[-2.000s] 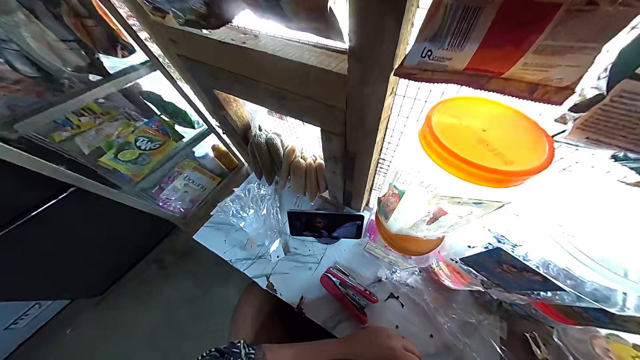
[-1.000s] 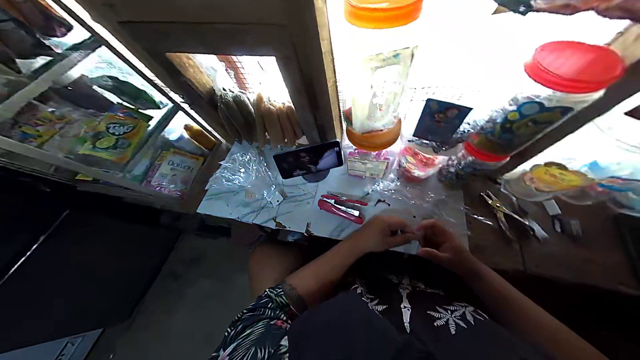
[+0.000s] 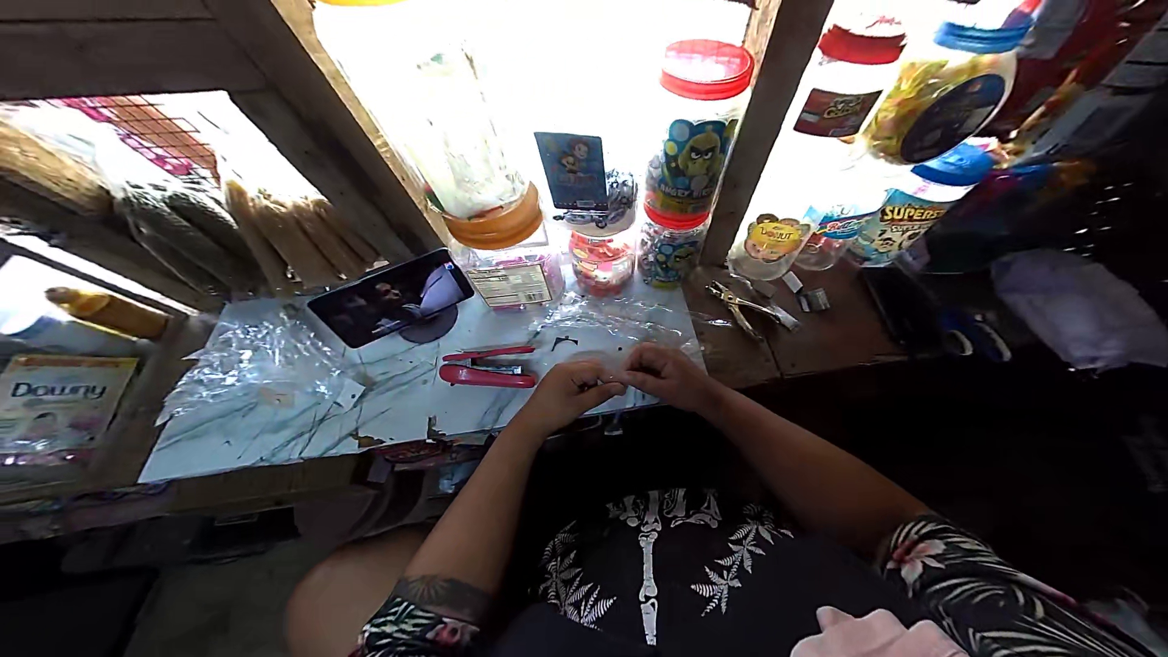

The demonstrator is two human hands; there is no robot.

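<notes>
My left hand point(image 3: 573, 392) and my right hand point(image 3: 668, 372) meet above the front edge of the marble-patterned counter. Their fingertips pinch something small between them, too small and hidden to name. Just left of my left hand lies a red stapler point(image 3: 488, 368), its arms spread apart. A small dark piece point(image 3: 564, 342) rests behind my left hand. Beyond my fingers is clear plastic wrapping point(image 3: 611, 315). A phone point(image 3: 392, 297) leans on a round stand, its screen lit. At the left, a heap of clear plastic bags point(image 3: 265, 365) covers part of the counter.
Behind my hands stand a tall clear jar with an orange lid point(image 3: 497, 219), a jar of red-wrapped items point(image 3: 602, 263) and a red-lidded jar point(image 3: 695, 146). Pliers point(image 3: 741, 306) lie on brown wood at the right, near a donut-labelled jar point(image 3: 771, 245). A wooden post point(image 3: 762, 128) rises behind.
The view has swung to the right. Two seconds ago only one hand showed at the bottom edge; since one second ago both hands are together at the counter's front.
</notes>
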